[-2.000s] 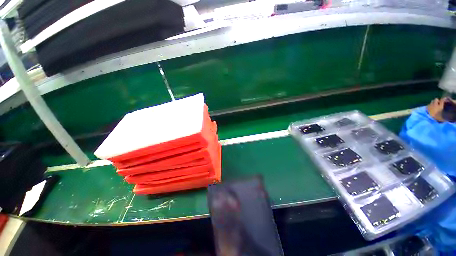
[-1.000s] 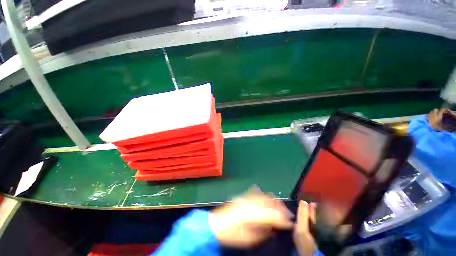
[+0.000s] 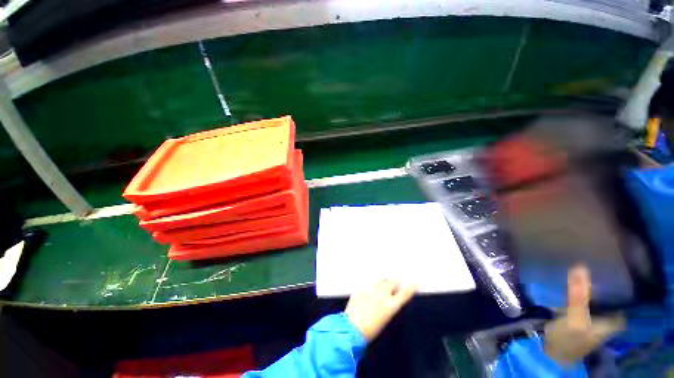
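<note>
My left hand [image 3: 377, 306] grips the near edge of a white foam sheet [image 3: 392, 247], held low over the bench's front edge. My right hand [image 3: 580, 332] holds a glossy black screen unit [image 3: 569, 229] at its lower end; the unit is blurred, raised and mirrors red and blue. A stack of red trays [image 3: 236, 214] stands on the green bench at left; its top tray shows a bare orange-red inside with a raised rim.
A clear blister tray [image 3: 484, 247] with small dark boards lies partly behind the screen unit. Another tray [image 3: 510, 332] is below it. A person's blue sleeve [image 3: 654, 199] is at far right. Red pieces [image 3: 185, 363] lie low in the dark recess. A pale post [image 3: 44, 151] stands at left.
The white sheet has come off the red stack and is now in my left hand, to the right. The screen unit in my right hand has moved further right.
</note>
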